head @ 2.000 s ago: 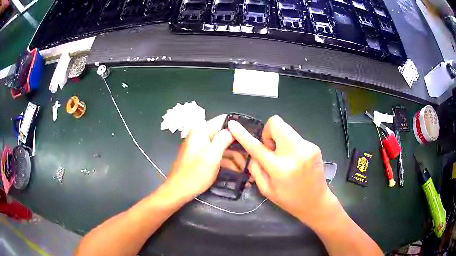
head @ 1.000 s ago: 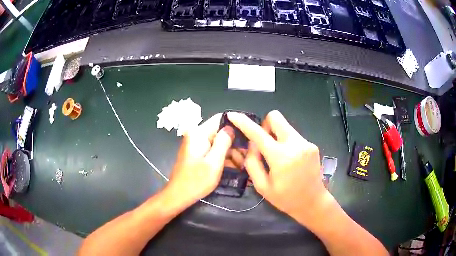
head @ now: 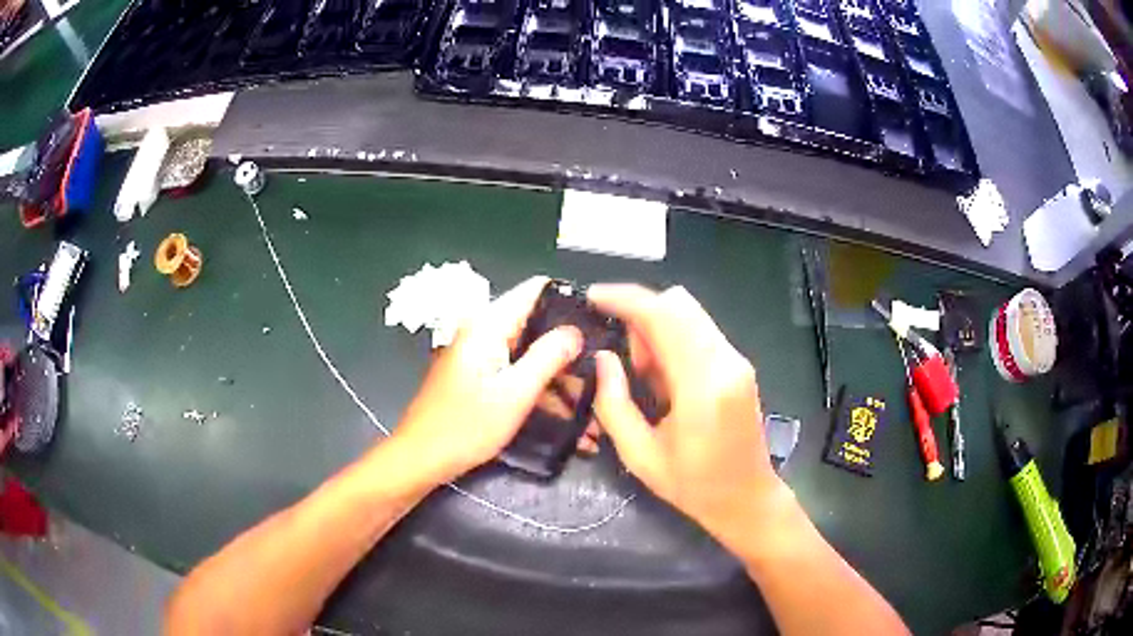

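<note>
A black palm-sized device housing (head: 537, 450) is held tilted above the front middle of the green mat. My left hand (head: 478, 391) grips its left side, with the thumb on its face. My right hand (head: 696, 410) holds its right side, with the index finger at the top edge and the thumb on the face. Both hands hide parts of the housing. Whether a small part is between the fingertips cannot be told.
White pads (head: 440, 301) lie behind my left hand. A thin wire (head: 311, 329) curves across the mat. Black trays (head: 696, 62) are behind. Red-handled tools (head: 926, 410), a black card (head: 856, 430) and a green screwdriver (head: 1041, 522) are at the right.
The housing and both hands have shifted slightly left, and the housing is more tilted. My right index finger has moved from the housing's face to its top edge. The whole view has shifted a little.
</note>
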